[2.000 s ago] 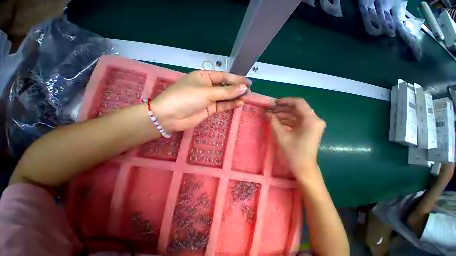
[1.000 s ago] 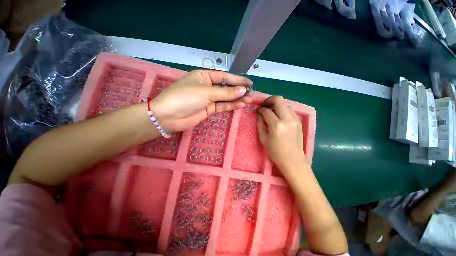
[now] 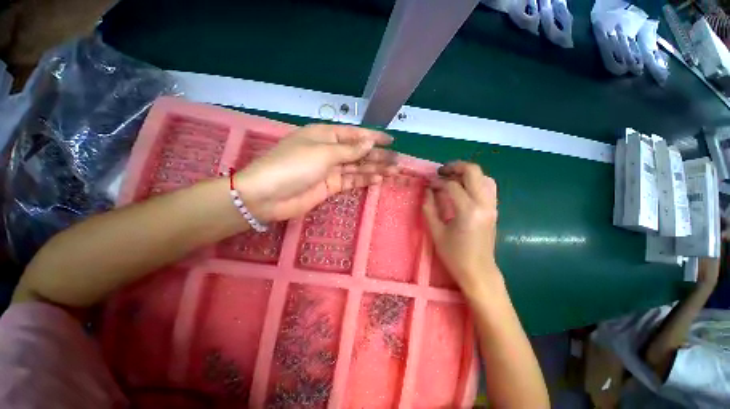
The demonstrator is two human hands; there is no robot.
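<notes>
A pink compartment tray (image 3: 316,277) lies in front of me. Small metal parts (image 3: 328,232) stand in rows in far pockets; loose dark parts (image 3: 304,343) lie heaped in near pockets. My left hand (image 3: 292,172) is palm up over the far pockets, fingers slightly spread and thumb near the index finger. Dark specks show at its fingertips, too small to make out. My right hand (image 3: 464,224) is over the tray's far right part, fingers bent and tips close together. Whether it pinches a part is not visible.
A clear plastic bag (image 3: 60,152) with dark contents is left of the tray. A grey post (image 3: 412,60) rises from a white rail (image 3: 512,134) behind it. White boxes (image 3: 668,188) stand at right, near another person's arm (image 3: 680,319). White bagged items (image 3: 624,40) lie far right.
My left thumb and fingers have opened a little. My right hand moved left, then slightly back right and lower. The other person's arm shifted near the boxes. The view has tilted slightly.
</notes>
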